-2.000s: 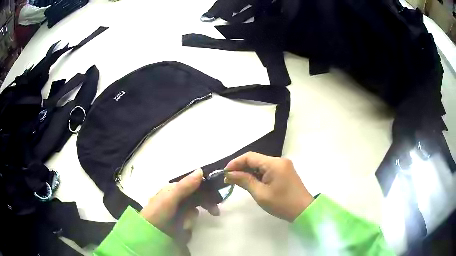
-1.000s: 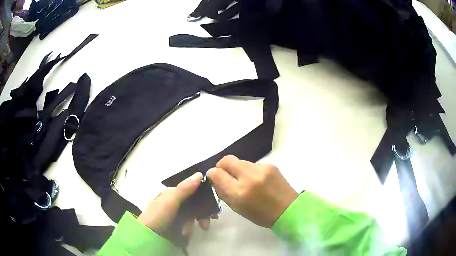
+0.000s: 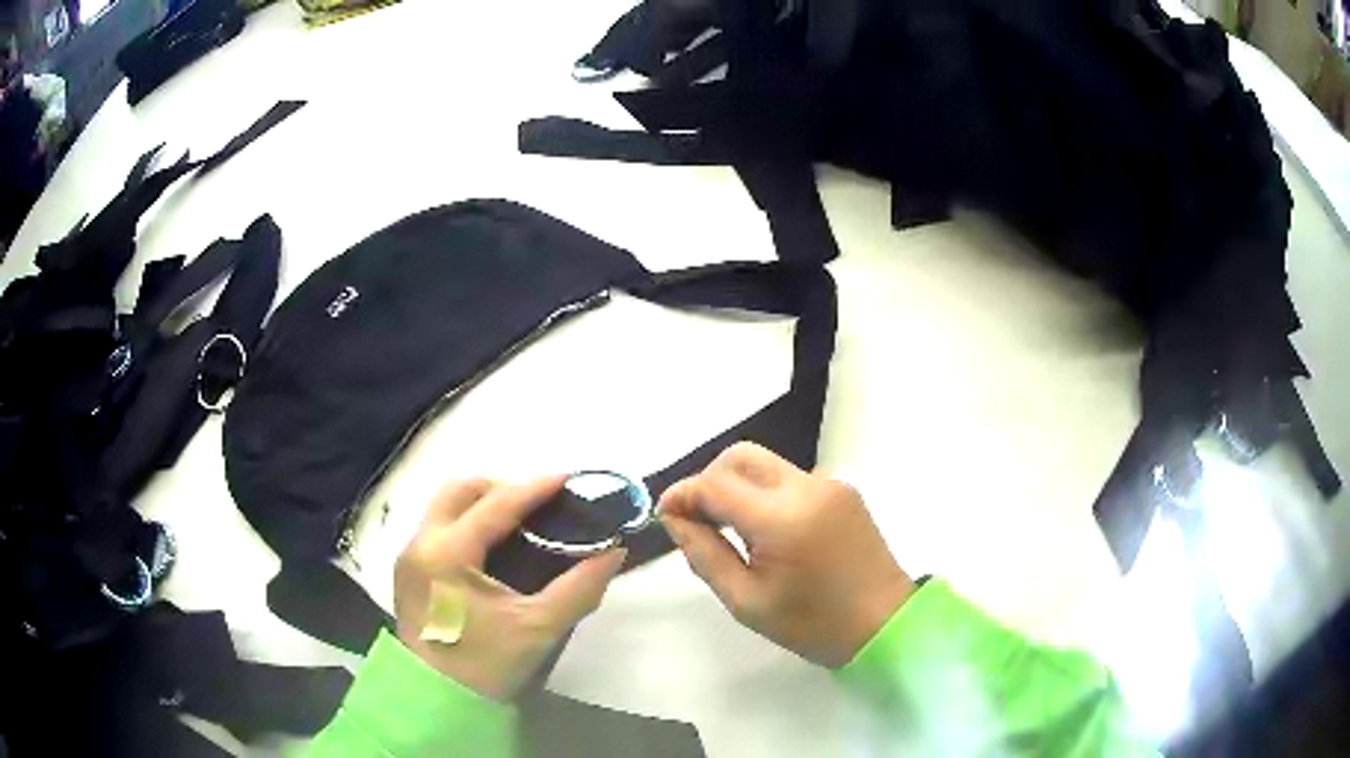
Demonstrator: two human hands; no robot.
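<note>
A black crescent sling bag [image 3: 400,341] lies on the table with a small pale logo and a curved zipper [image 3: 474,378]. Its black webbing strap [image 3: 811,356] loops round to my hands. My left hand [image 3: 496,578] grips the silver ring [image 3: 589,544] and strap between thumb and fingers, with yellow tape [image 3: 443,610] on the back of the hand. My right hand [image 3: 740,533] is at the ring's right edge, thumb and forefinger pinched together. Whether something tiny is between them cannot be told.
A large heap of black bags [image 3: 1036,163] lies at the upper right, with straps and rings hanging at the right. Another black pile [image 3: 89,385] with silver rings lies at the left. The white tabletop [image 3: 962,385] shows between them.
My left hand has turned, so the ring faces up and the yellow tape shows. My right hand has moved slightly right, off the strap end. The bag lies nearly as before.
</note>
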